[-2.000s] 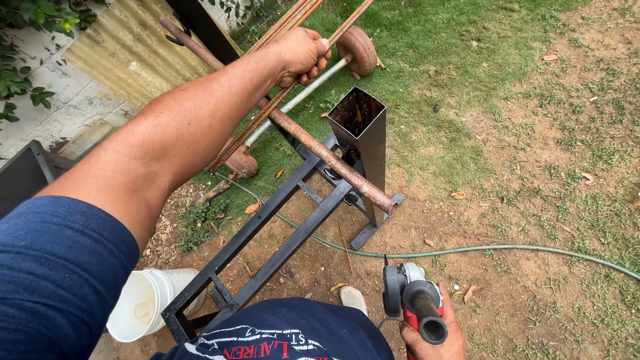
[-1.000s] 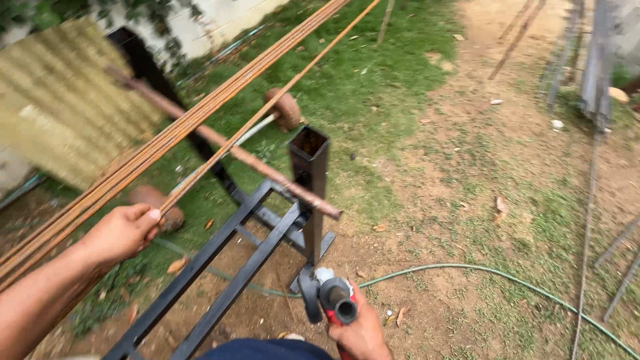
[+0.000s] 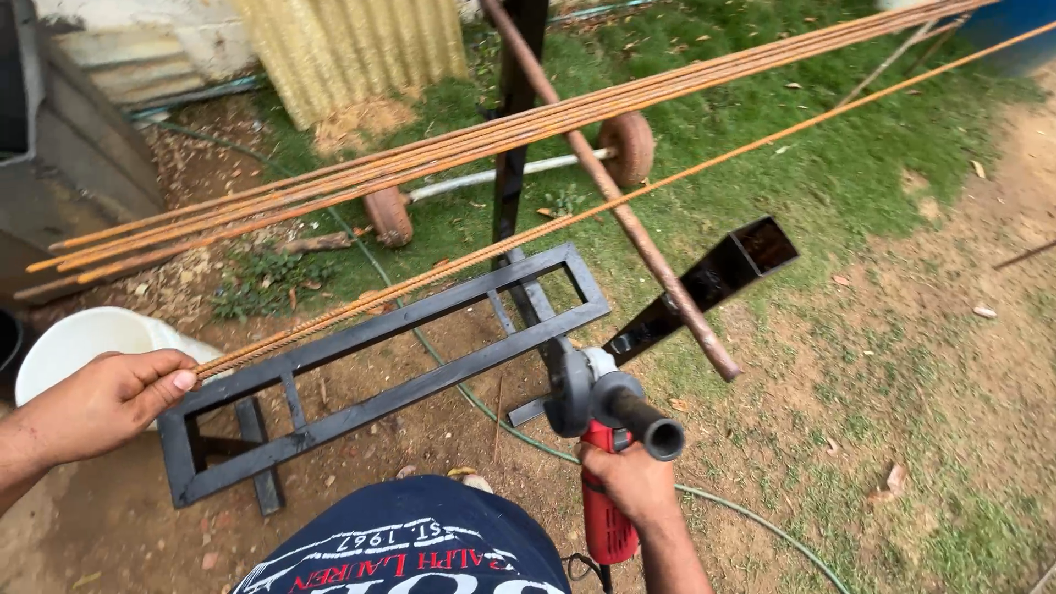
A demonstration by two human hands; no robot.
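My left hand (image 3: 124,404) pinches the end of a rusty ribbed steel rebar (image 3: 462,262), which slants up to the right across the rusty round bar (image 3: 652,256). In my right hand (image 3: 631,478) is a red angle grinder (image 3: 609,511) with a side handle and a dark guard; its head is near a black square steel tube (image 3: 726,276). Beneath the rebar lies a black welded steel frame (image 3: 445,375). Several more rusty rebars (image 3: 396,165) rest in a bundle across the round bar, beyond the held one.
A white bucket (image 3: 78,338) stands left of the frame. Two brown wheels on an axle (image 3: 503,177) lie on the grass. A green hose (image 3: 462,388) runs over the ground under the frame. A corrugated sheet (image 3: 355,49) leans at the back wall.
My left hand has moved back along the rebar to its near end, and the held rebar now lies apart from the bundle. The grinder remains in my right hand. The view has swung.
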